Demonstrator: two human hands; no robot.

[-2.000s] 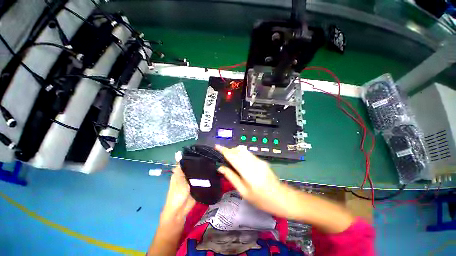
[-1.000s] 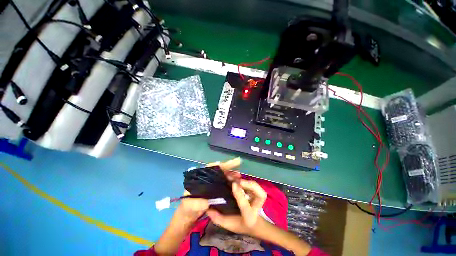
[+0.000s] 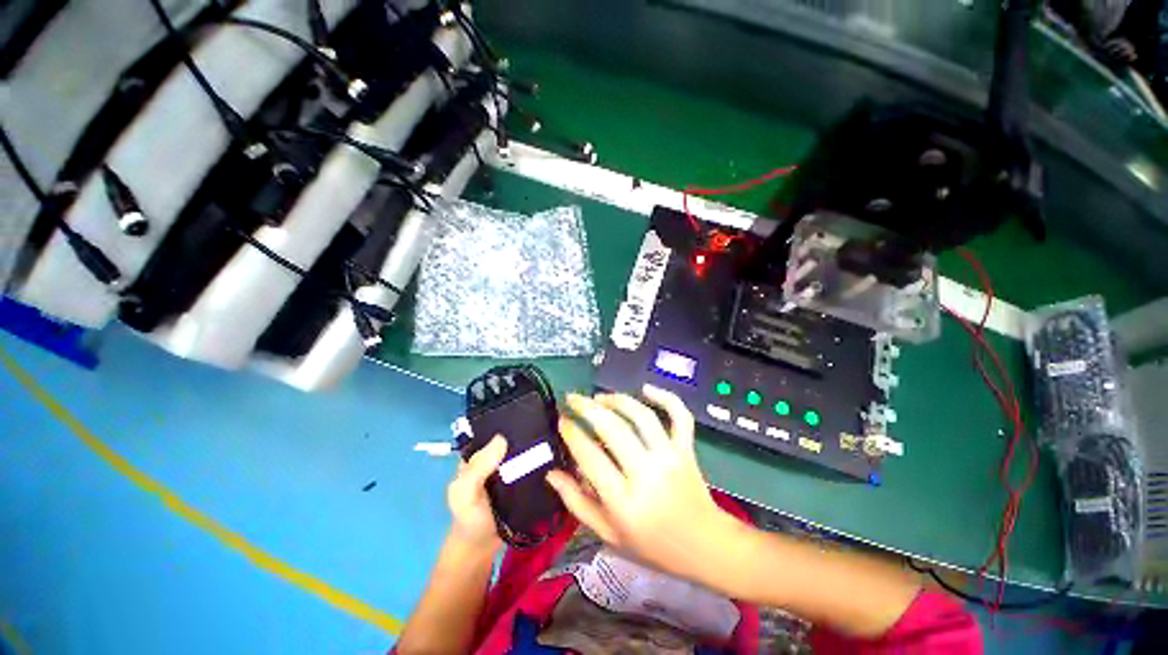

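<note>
A flat black unit (image 3: 519, 441) with a white label and black leads coiled round it is held over the lap, in front of the bench edge. My left hand (image 3: 477, 493) holds its left side, thumb on its face. My right hand (image 3: 634, 461) lies along its right side, fingers spread, fingertips at its edge. A white connector (image 3: 436, 448) sticks out at the left of the unit. The underside of the unit is hidden.
A flat bubble bag (image 3: 506, 282) lies left of the black test fixture (image 3: 756, 333), with its press (image 3: 897, 192) above. Bagged units (image 3: 1099, 499) and red leads (image 3: 1012, 435) are at right. A white rack (image 3: 288, 320) with black cabled units is at left.
The unit has turned from tilted to label side up, its leads now round its edge. My right hand has opened out beside it. The view has shifted, so the bench appears further right.
</note>
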